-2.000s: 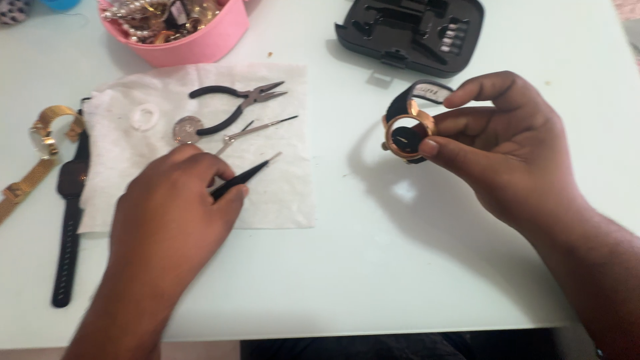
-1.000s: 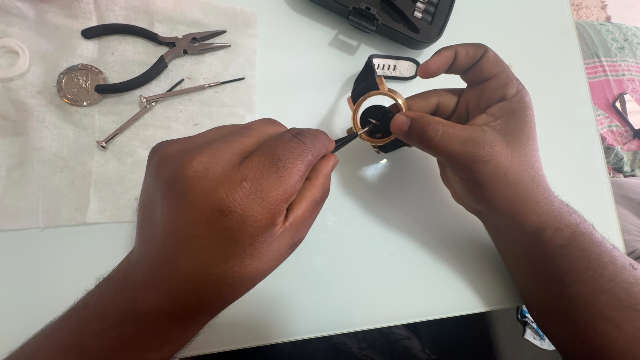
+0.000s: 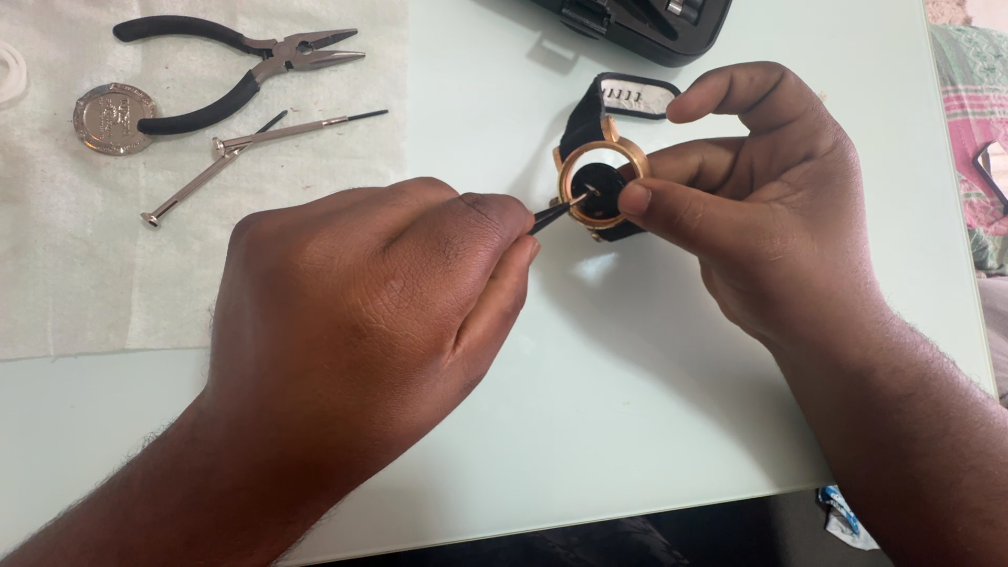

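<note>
My right hand (image 3: 756, 173) holds a gold-coloured wristwatch case (image 3: 565, 177) with a black strap (image 3: 583, 118), thumb and finger pinching its right rim. A black disc like a watch dial (image 3: 596, 189) sits partly within the ring, and a pale surface shows above it. My left hand (image 3: 378, 291) grips black tweezers (image 3: 551, 216); their metal tips are at the disc, over the lower left of the case. Most of the tweezers is hidden by the hand.
On a white cloth (image 3: 315, 181) at the left lie black-handled needle-nose pliers (image 3: 283, 55), a round engraved metal watch back (image 3: 116, 118), two small screwdrivers (image 3: 189, 185) and a white plastic ring (image 3: 11, 75). A black tool case (image 3: 685, 47) stands behind the watch.
My left hand has picked up the tweezers from the cloth and carried them right, to the watch in my right hand. The view has moved closer.
</note>
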